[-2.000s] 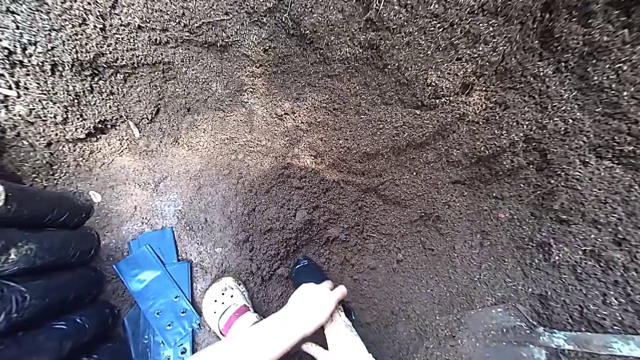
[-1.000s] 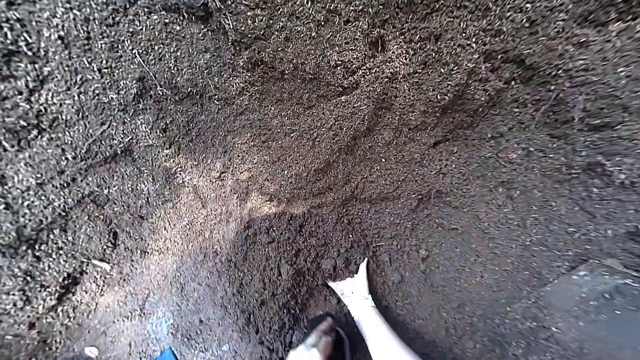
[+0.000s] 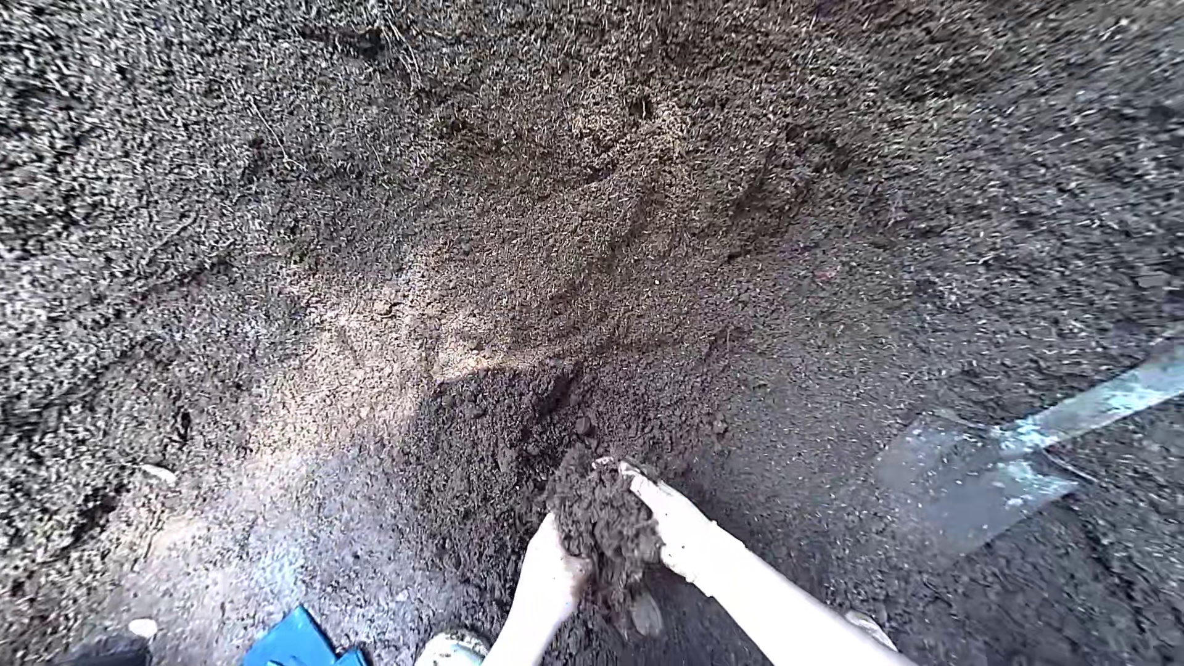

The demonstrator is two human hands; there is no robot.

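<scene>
My left hand and my right hand are cupped from both sides around a clump of dark, crumbly soil at the lower middle of the head view. The soil fills the gap between the palms and hides part of the fingers. Specks of soil cling to the skin of both hands. Just behind them lies a mound of loose dark soil.
A shovel with a worn metal blade lies on the soil at right. Blue plastic sheets or bags show at the bottom left, beside a light clog and a black object. A slope of brown soil rises ahead.
My hands, close together over the dark shoe two seconds ago, now hold soil between them. A second ago they were apart, the right one open above the ground. The view has shifted, showing more of the shovel.
</scene>
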